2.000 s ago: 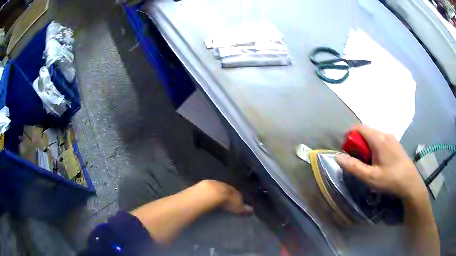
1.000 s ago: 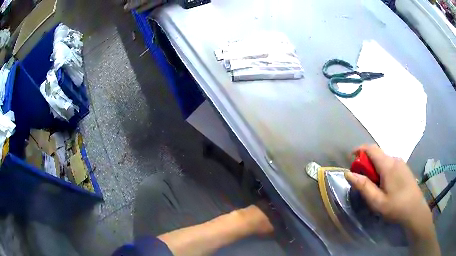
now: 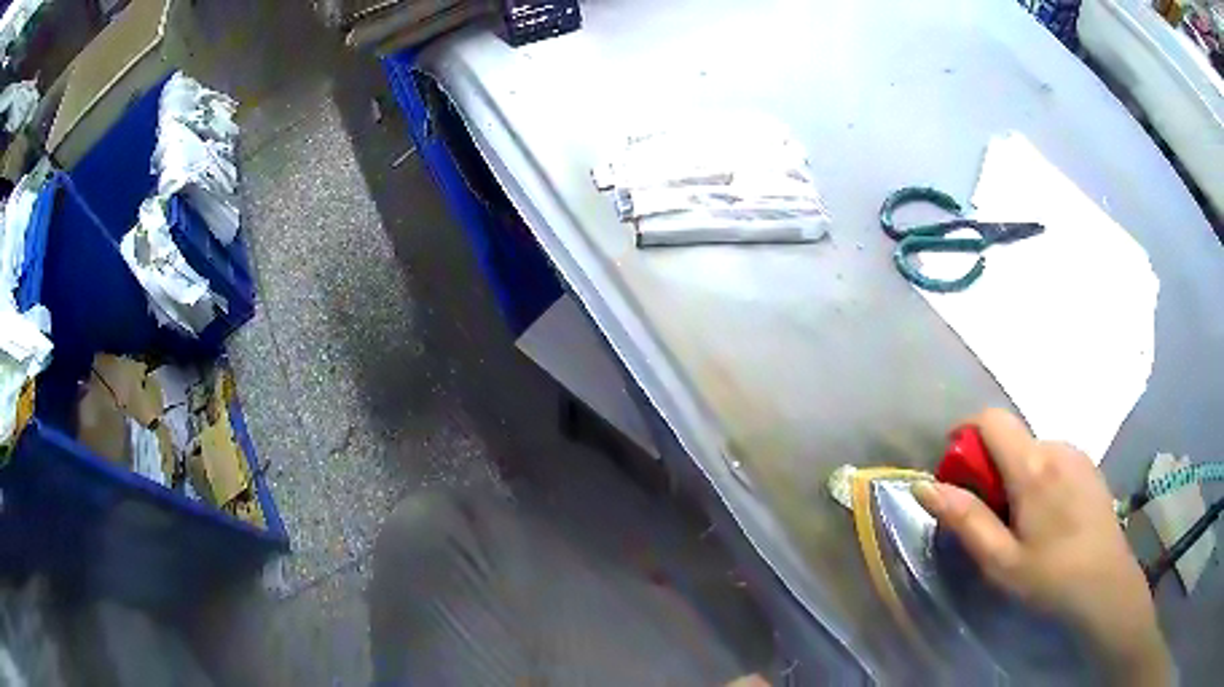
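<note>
My right hand (image 3: 1054, 530) grips the red handle of the steam iron (image 3: 902, 537), which rests on the grey pressing table (image 3: 792, 356) at the lower right. The pale, rounded end of the folding template (image 3: 842, 486) shows just left of the iron's tan-edged front; the rest is hidden under or behind the iron. Of my left hand (image 3: 749, 682), only a small bit of skin shows at the bottom edge; its fingers cannot be made out. A pile of pressed white strips (image 3: 732, 201) lies near the table's left edge.
Green-handled scissors (image 3: 942, 239) rest partly on a white stack of cut pieces (image 3: 1060, 309). A greenish coiled hose (image 3: 1181, 481) and a beige-grey piece (image 3: 1181, 537) lie at the far right. Blue bins (image 3: 148, 490) with white cloth and brown scraps stand on the floor at left.
My left hand and forearm have dropped almost out of the picture at the bottom. The table and its things sit lower and further right in view. The iron still covers most of the template.
</note>
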